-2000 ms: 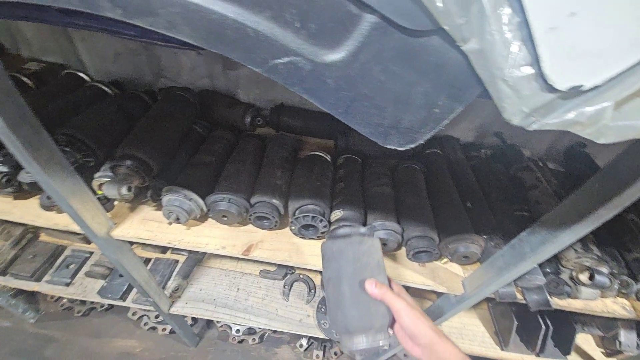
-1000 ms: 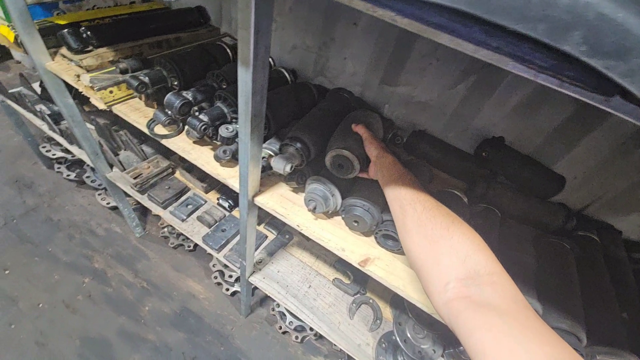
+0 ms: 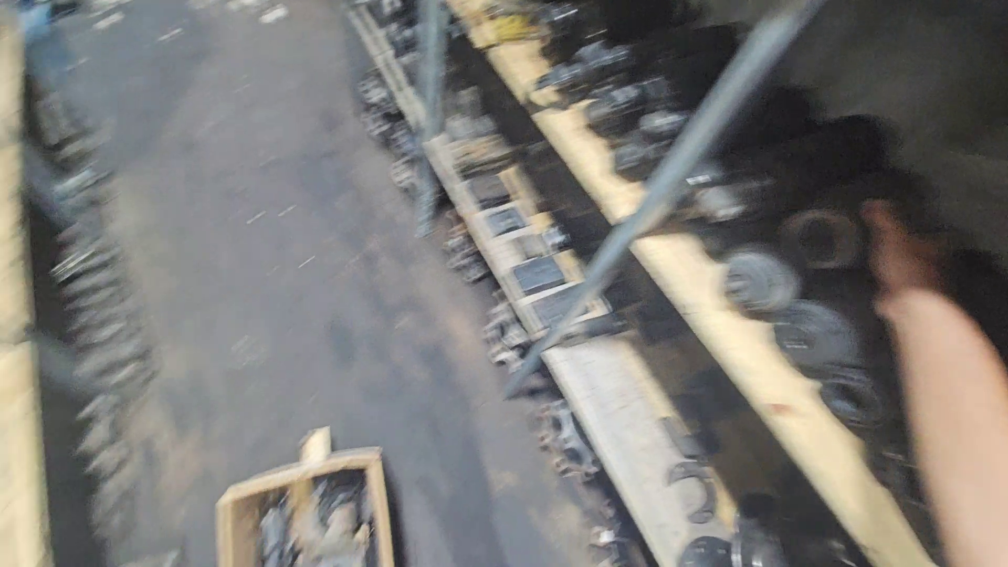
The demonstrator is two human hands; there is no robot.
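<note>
Motion blur softens the whole head view. At the right, my right hand (image 3: 902, 248) reaches over the upper shelf, against or close beside a black cylindrical part, probably an air spring, whose round end (image 3: 823, 239) faces the aisle. Shadow and blur hide the fingers, so their grip is unclear. Just below and left of it lie more cylinders with grey ridged round ends (image 3: 760, 279), (image 3: 817, 335) on the wooden shelf board (image 3: 709, 303). My left hand is out of view.
A grey metal post (image 3: 677, 177) slants across the shelves. The lower shelf (image 3: 606, 394) bears flat dark blocks (image 3: 538, 274) and a hook-shaped metal part (image 3: 693, 492). Metal parts line the floor edge. A wooden crate (image 3: 382, 504) of parts stands in the aisle (image 3: 315, 315); another rack is at far left.
Two seconds ago my right hand held a dark part in front of the shelf; one second ago it was on a cylinder lying on the shelf. The view has swung left toward the aisle.
</note>
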